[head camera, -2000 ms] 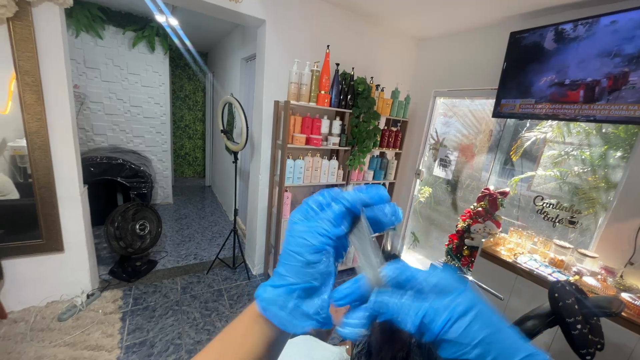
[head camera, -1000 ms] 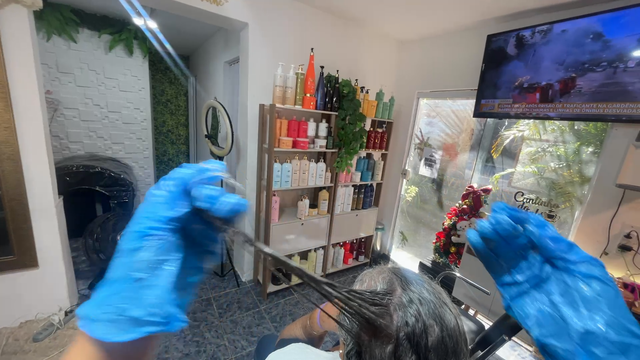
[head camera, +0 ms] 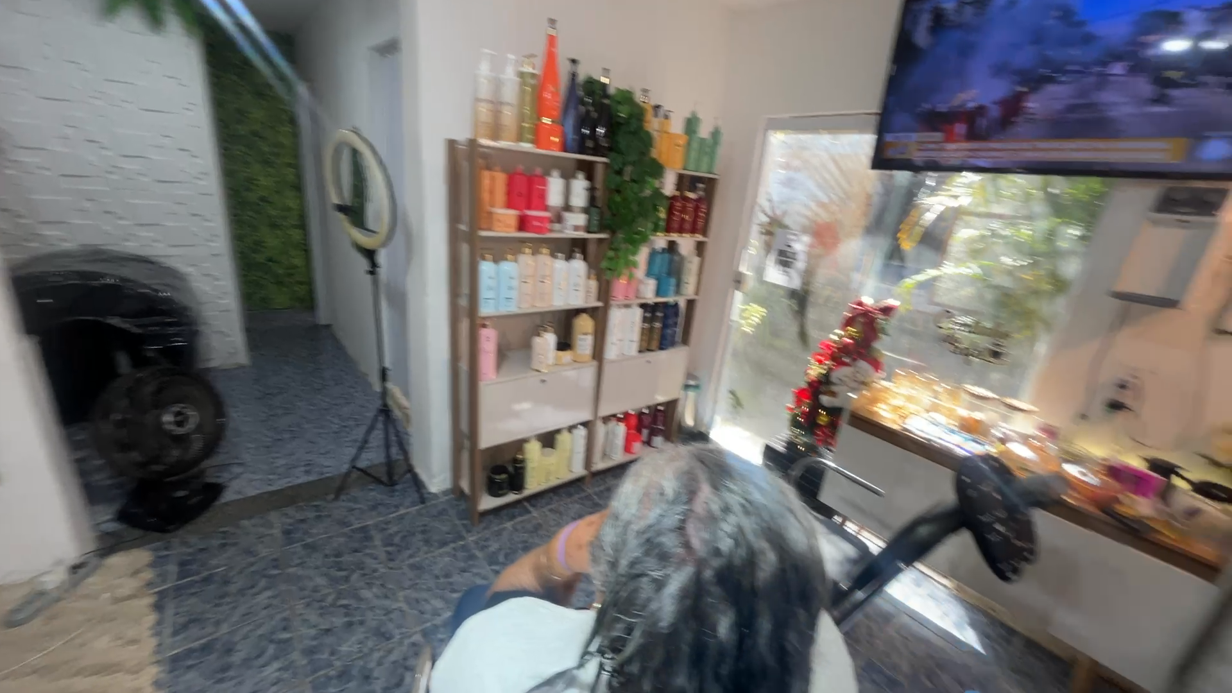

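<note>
Neither of my hands shows in the head view now. A seated person's dark, wet-looking hair (head camera: 707, 568) hangs down over the back of the head at the bottom centre, with paler, greyish strands at the crown. White cloth (head camera: 515, 645) covers the shoulders. The person's bent arm (head camera: 553, 566), with a purple band on it, reaches out to the left of the head. The face is turned away.
Shelves of bottles and jars (head camera: 539, 380) stand beyond the person. A ring light on a tripod (head camera: 375, 289) and a black fan (head camera: 164, 423) are at left. A black padded arm (head camera: 996, 520) and a wooden counter (head camera: 1136, 529) with small items are at right, below a television (head camera: 1059, 87).
Both blue-gloved hands have left the view. The strand that my left hand held out from the head one second ago is no longer stretched to the left.
</note>
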